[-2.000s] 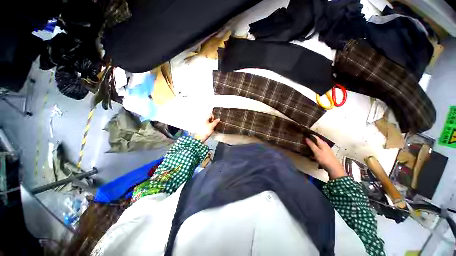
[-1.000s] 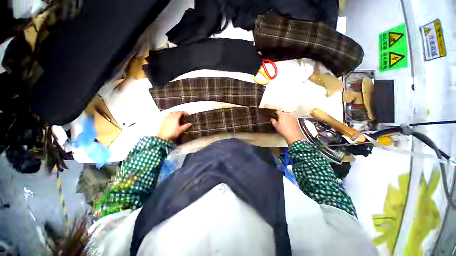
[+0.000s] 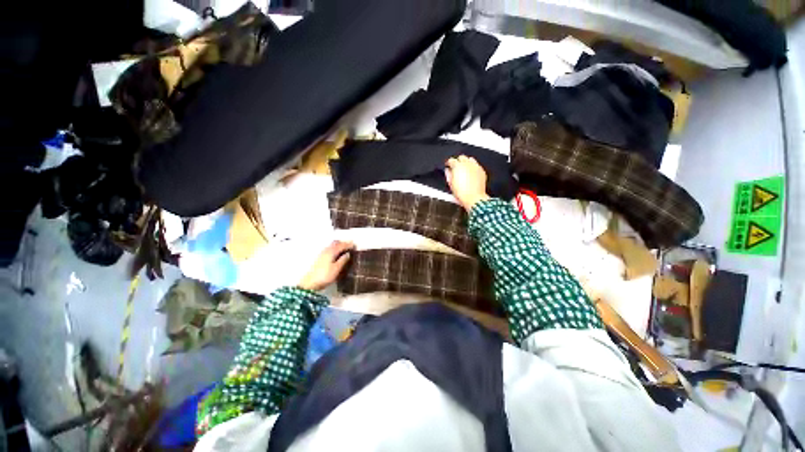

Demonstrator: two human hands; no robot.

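Note:
A curved plaid strip [image 3: 410, 273] lies flat nearest my body, its right end hidden by my right sleeve. My left hand [image 3: 328, 263] rests at its left end, fingers on or beside the edge. Beyond it lies a second plaid piece or pile [image 3: 397, 214], partly under my right forearm. Beyond that is the stack of black pieces [image 3: 388, 162]. My right hand [image 3: 465, 179] is on the black stack, fingers at its near part; a fold or edge shows there. Whether the fingers grip a piece is unclear.
Red scissor handle [image 3: 529, 206] lies right of my right sleeve. A large plaid pile [image 3: 609, 181] is at upper right, crumpled black cloth [image 3: 512, 93] behind. A long dark padded board [image 3: 291, 106] fills the upper left. A wooden handle [image 3: 637, 342] and cables are at lower right.
My right hand has left the near plaid strip's right end and reached forward to the black stack. My left hand stays by the strip's left end. The camera view has shifted.

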